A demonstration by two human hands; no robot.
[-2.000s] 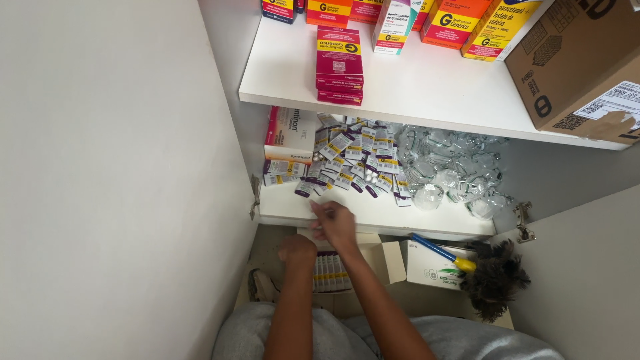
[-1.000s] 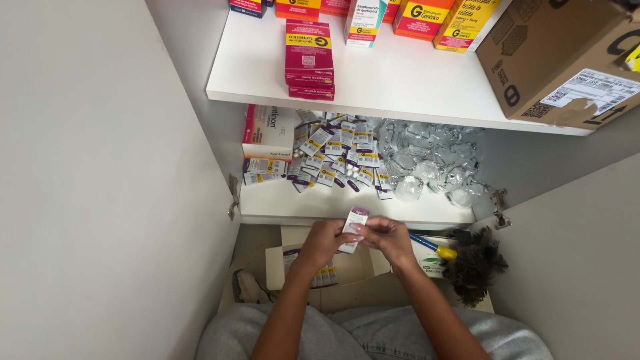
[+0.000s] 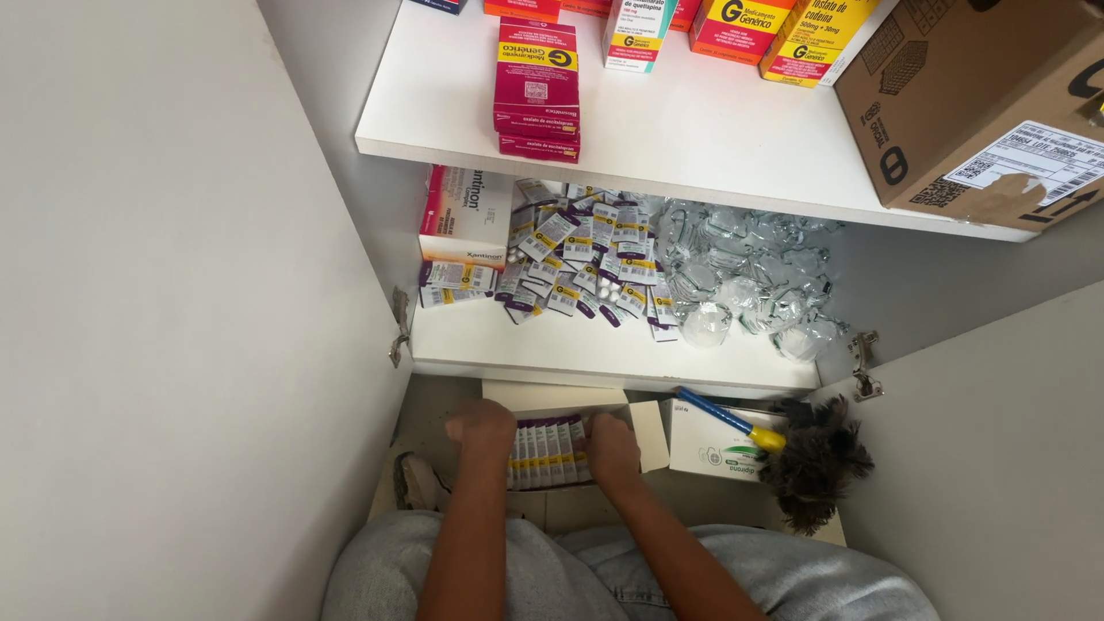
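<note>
An open white cardboard box (image 3: 552,396) sits below the lower shelf, holding a row of upright blister packs (image 3: 545,453) with purple ends and yellow bands. At the box's left end is my left hand (image 3: 485,424), blurred, its fingers curled; whether anything is in it cannot be told. My right hand (image 3: 612,448) reaches into the right end of the box, fingertips against the last packs; its grip is partly hidden. On the lower shelf above lies a loose heap of similar blister packs (image 3: 578,250), beside clear plastic-wrapped items (image 3: 750,276).
Magenta medicine boxes (image 3: 536,86) and a brown carton (image 3: 957,103) stand on the upper shelf. A Xantinon box (image 3: 466,216) is at the lower shelf's left. Right of the open box are a white dipirona box (image 3: 711,444) and a feather duster (image 3: 815,466). Cabinet doors (image 3: 983,448) flank both sides.
A second ago both hands held a blister pack above the open box; now they are apart and lower, at its two ends. The pack is no longer seen between them.
</note>
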